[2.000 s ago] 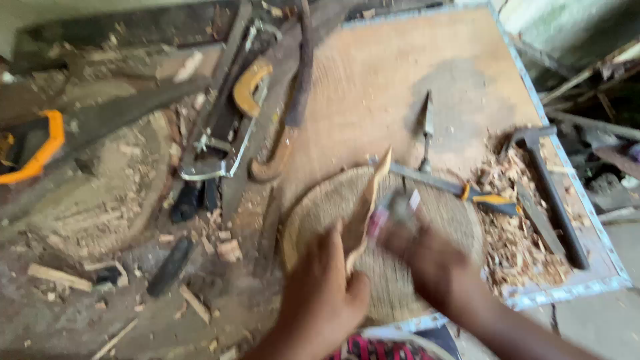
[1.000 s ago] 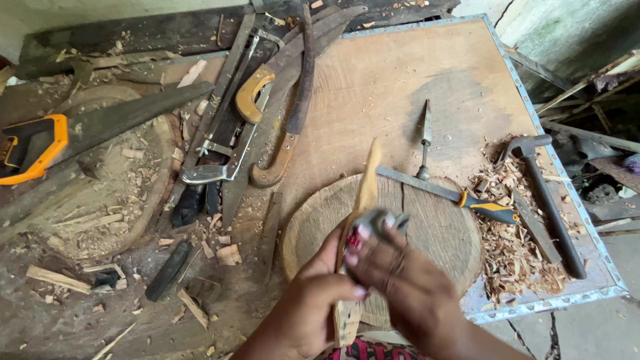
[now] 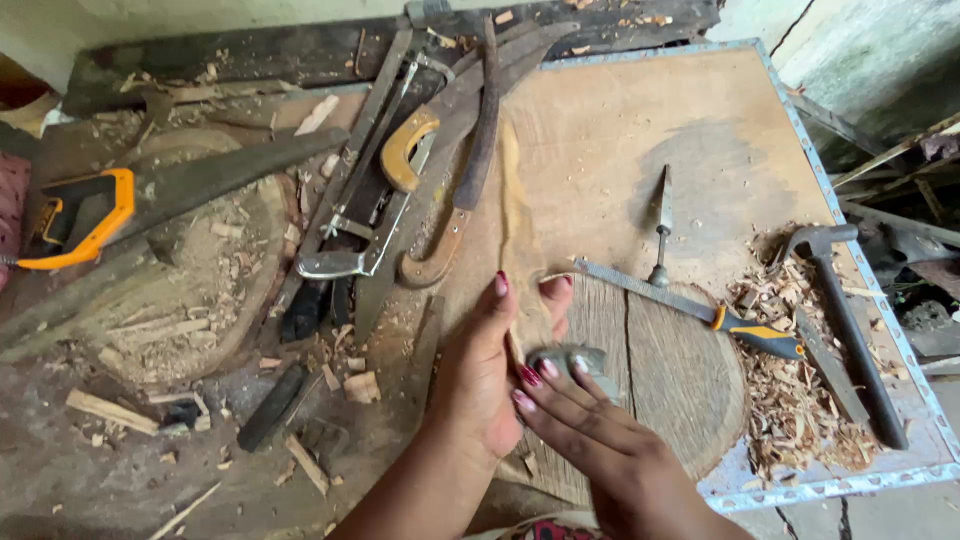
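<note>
My left hand (image 3: 480, 375) is closed around the lower part of a long, carved, wavy piece of wood (image 3: 521, 232), which points away from me. A grey folded sheet (image 3: 574, 360), perhaps sandpaper, lies under the fingers of my right hand (image 3: 592, 420), which press it against the wood's right side near its lower end. Both hands are above a cracked round wooden block (image 3: 675, 360). A rasp with a black and yellow handle (image 3: 652, 292) rests across the block's far edge, beside a thin pointed tool with a metal shaft (image 3: 664, 225).
At right, a hammer (image 3: 847, 322) and a flat metal file (image 3: 832, 367) lie among wood shavings (image 3: 787, 420). Left of my hands are a hacksaw (image 3: 337, 262), a curved wooden-handled blade (image 3: 480, 142) and a yellow curved handle (image 3: 401, 150). A handsaw (image 3: 97, 225) lies across another round block (image 3: 217, 322) farther left.
The carved wood was tilted to the right and now points more straight away from me. My right hand has moved down along it with the grey sheet.
</note>
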